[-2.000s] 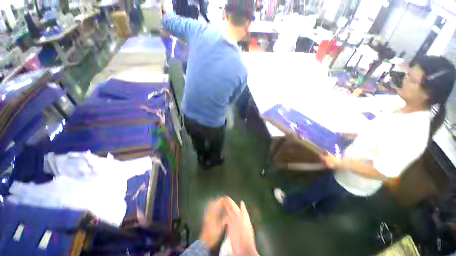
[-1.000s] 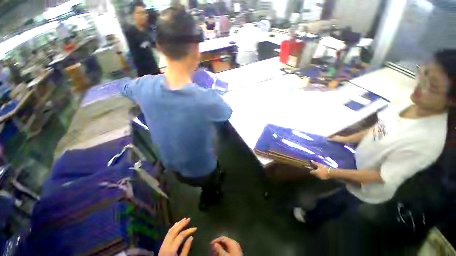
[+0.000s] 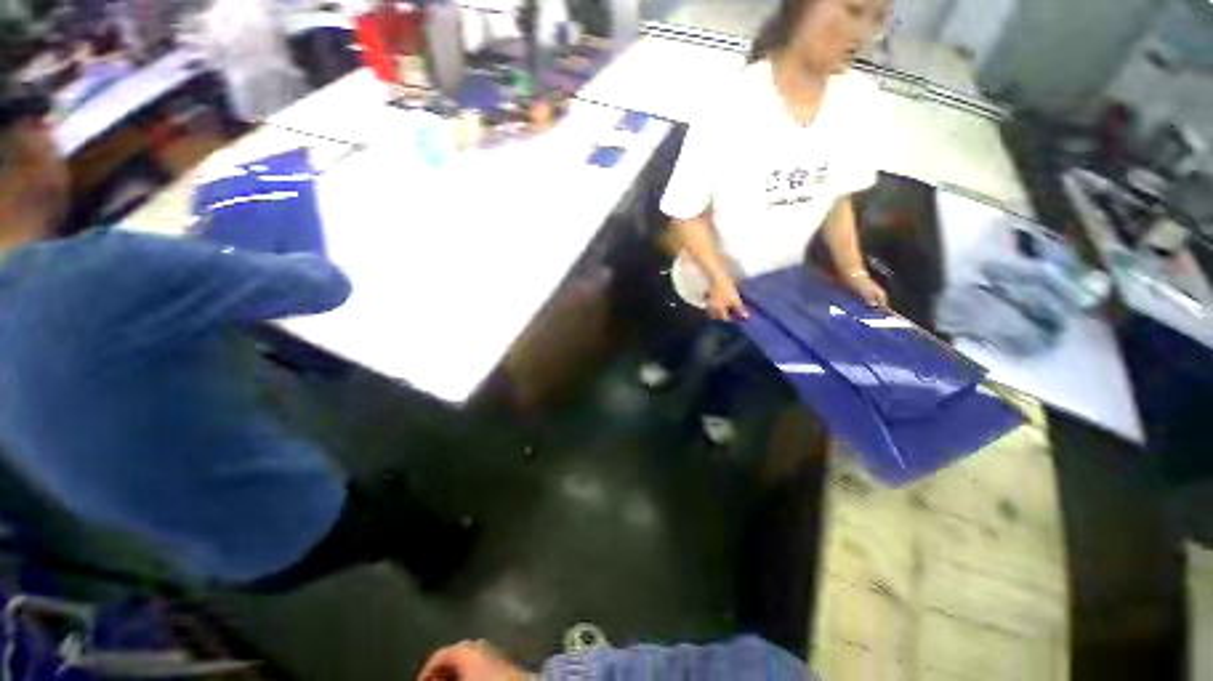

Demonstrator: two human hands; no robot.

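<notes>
My right hand (image 3: 472,661) shows only in part at the bottom edge, with a blue sleeve reaching in from the right and a round thing at the wrist. Its fingers are cut off and blurred, so what it does is hidden. My left hand is out of the picture. In front, a person in a white top holds blue cut panels (image 3: 865,366) with both hands. The panels tilt down over the worn yellowish low table (image 3: 944,572). Another blue stack (image 3: 266,206) lies on the white worktable (image 3: 439,279).
A person in a blue top (image 3: 146,386) stands close at the left. Dark green floor (image 3: 585,492) lies between that person and the low table. A white table with a crumpled plastic bag (image 3: 1018,299) is at the right. Blue bundles with pale ties (image 3: 100,652) show at the lower left.
The view has swung right. The person in white has turned from the white worktable to the low table with the blue panels. My left hand has left the picture.
</notes>
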